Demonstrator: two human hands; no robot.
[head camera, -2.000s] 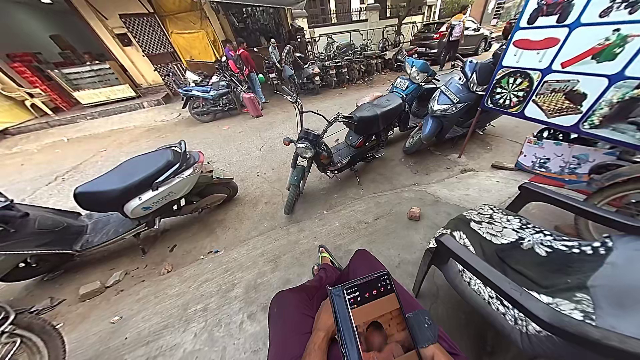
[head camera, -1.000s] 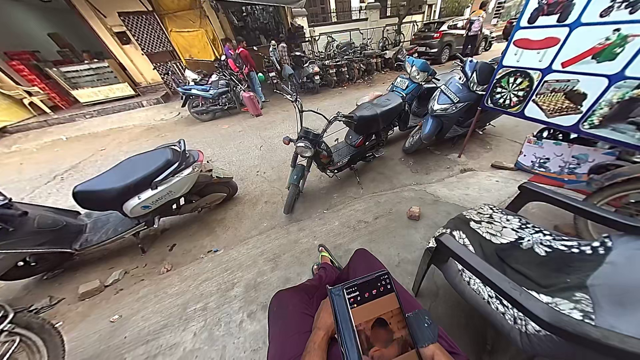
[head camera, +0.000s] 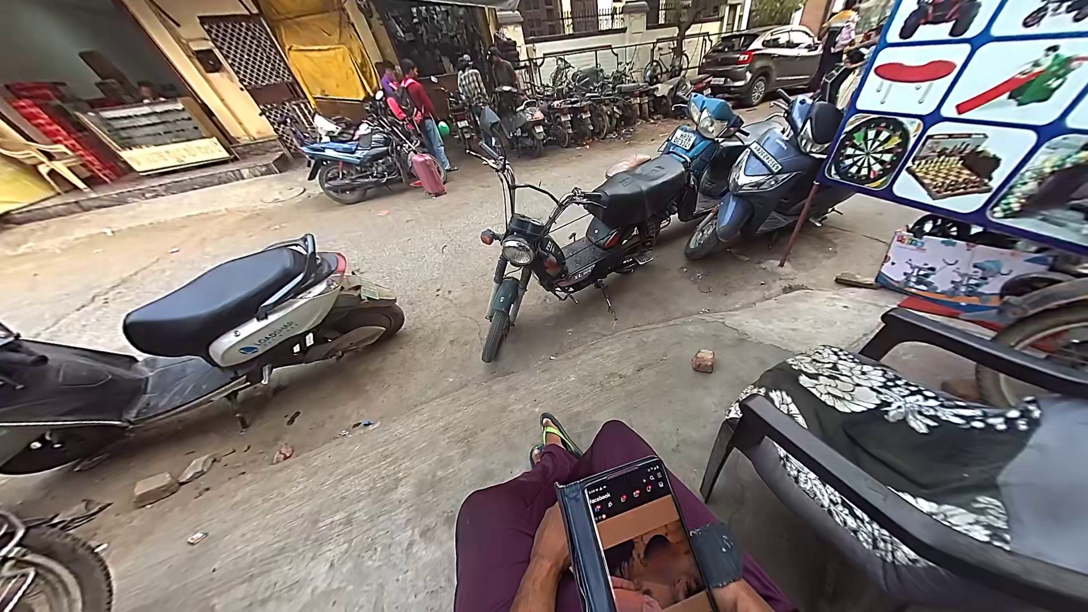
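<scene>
A smartphone (head camera: 648, 544) in a dark flip case lies over my lap, its lit screen showing a picture. My left hand (head camera: 551, 537) holds the case from its left side, with the fingers partly hidden behind the cover. At the phone's lower right is my right hand (head camera: 738, 595), mostly hidden and cut off by the frame's bottom edge; its grip does not show. A dark band (head camera: 716, 554) wraps the right wrist or forearm. Beneath are purple trousers (head camera: 501, 531) and a sandalled foot (head camera: 554, 438).
A black plastic armchair (head camera: 850, 476) with a floral cloth stands close on the right. Ahead is a parked moped (head camera: 552, 255), with a blue scooter (head camera: 756, 183) behind it. Another scooter (head camera: 229, 306) is at left. A brick piece (head camera: 703, 361) lies on the ground. People (head camera: 418, 106) stand across the road.
The picture on the phone screen has changed. In the background, people near the shops and the car have shifted. Both hands stay at the phone.
</scene>
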